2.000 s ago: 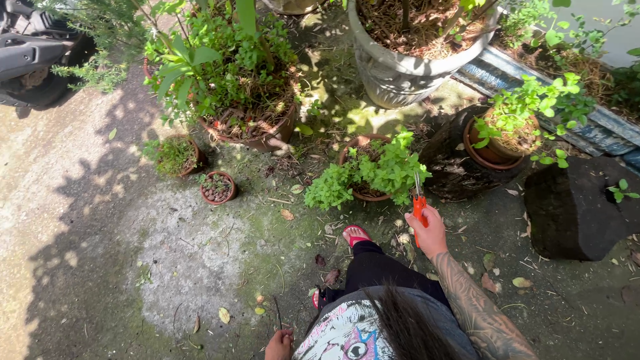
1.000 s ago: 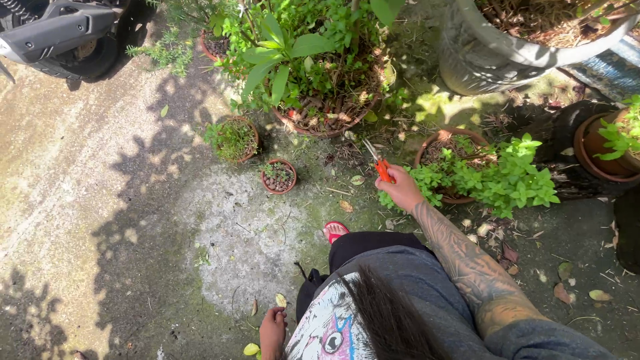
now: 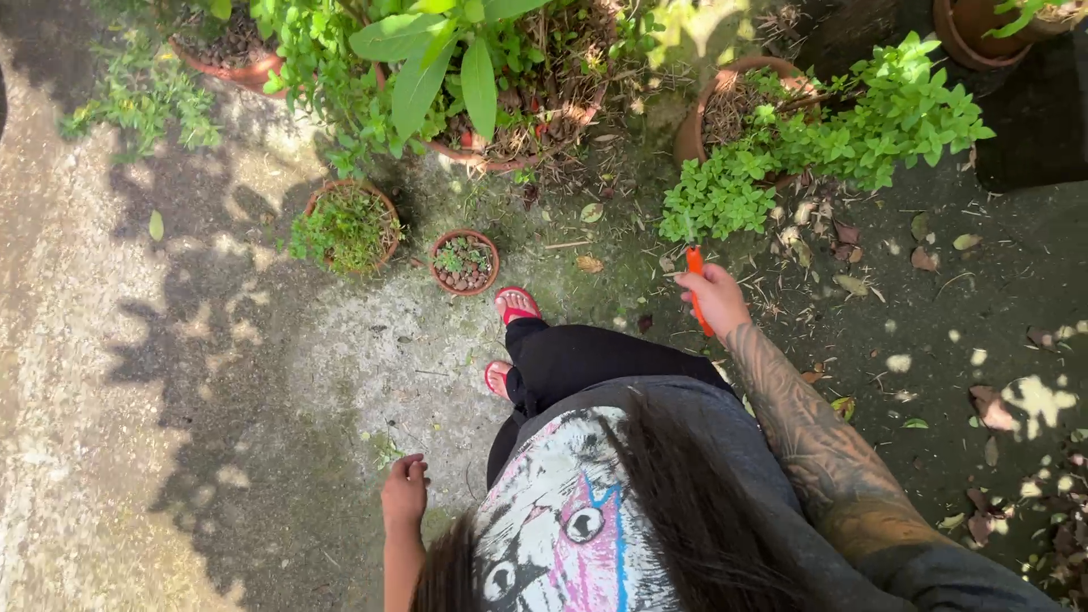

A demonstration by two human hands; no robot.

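My right hand point(image 3: 718, 299) is closed around the orange handles of a pair of garden snips point(image 3: 697, 293). Their metal blades point up at the leaves of a bushy green herb point(image 3: 731, 195), and the blade tips are hard to make out. That herb spills over the rim of a terracotta pot point(image 3: 693, 136). My left hand point(image 3: 405, 489) hangs low beside my shirt with its fingers loosely curled, holding nothing that shows. Between my feet and the larger plants is a small terracotta pot of succulents and pebbles point(image 3: 465, 262).
Left of the succulents stands a terracotta pot of low green growth point(image 3: 353, 228). A large planter point(image 3: 510, 157) with leafy plants is at the top, another clay pot point(image 3: 251, 75) at its left. A dark block point(image 3: 1033, 127) lies at the right. Dry leaves litter the concrete ground point(image 3: 425, 374).
The view has shifted strongly. The snips were over bare ground left of the herb pot one second ago; they are now at the herb's lower leaves.
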